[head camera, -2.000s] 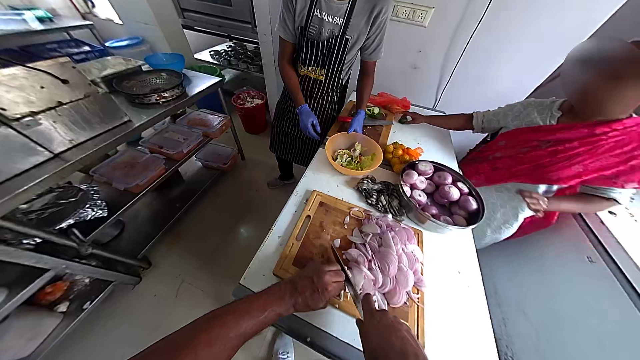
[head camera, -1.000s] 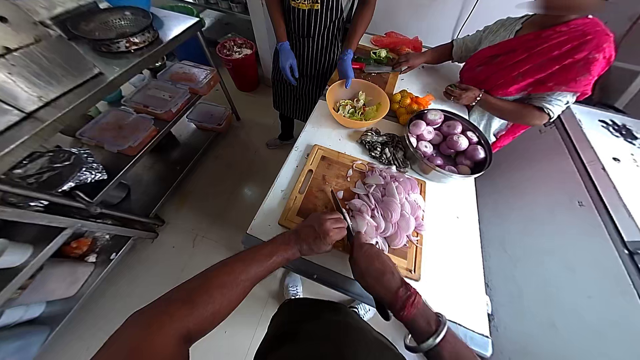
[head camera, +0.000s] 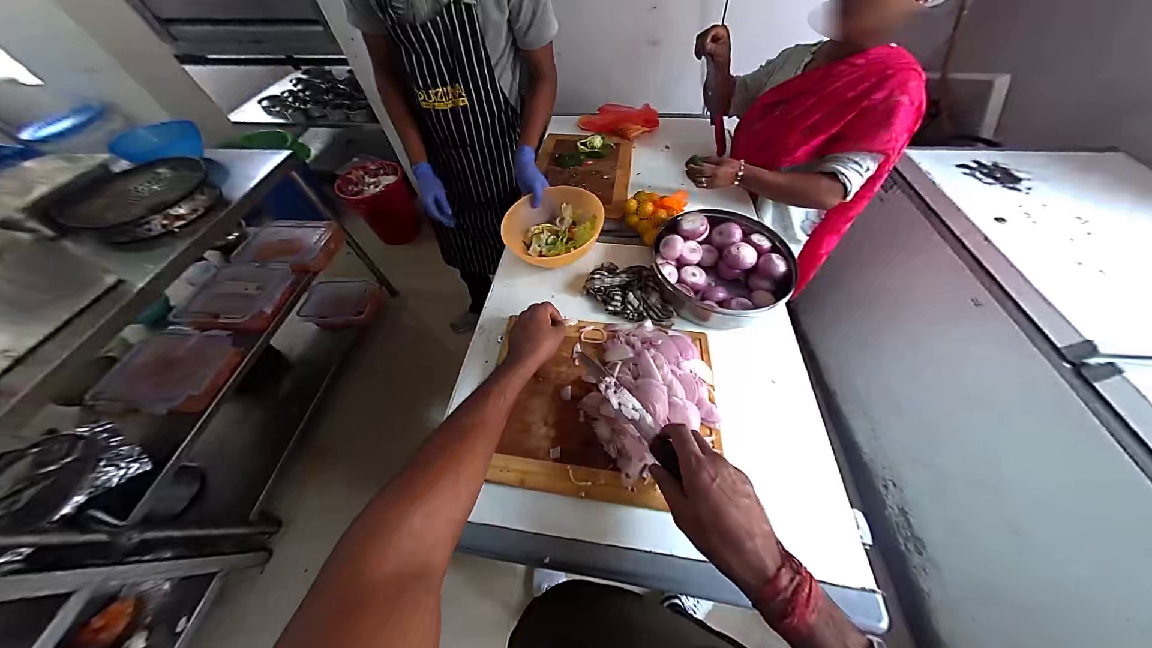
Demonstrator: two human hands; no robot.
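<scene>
My right hand point(head camera: 715, 495) grips the dark handle of a kitchen knife point(head camera: 621, 400), whose blade carries bits of onion and lies over the pile of sliced onions point(head camera: 661, 378). At the upper left of the wooden cutting board point(head camera: 540, 472) is my left hand point(head camera: 537, 335), fingers curled; whether anything is between them cannot be told. Peeled onions point(head camera: 740, 256) fill a steel bowl point(head camera: 783, 292) beyond the board, and a crumpled dark striped cloth point(head camera: 630, 292) lies beside that bowl.
A gloved co-worker's hand touches an orange bowl point(head camera: 553, 256) of vegetable scraps. Another person at the right holds a knife and a green vegetable near a second board point(head camera: 612, 189) and yellow-orange vegetables point(head camera: 648, 211). A metal rack point(head camera: 225, 360) with lidded containers stands left.
My left hand has moved away from the knife to the board's upper left. Onion bits now show on the blade. The person at the right has raised one hand with a knife.
</scene>
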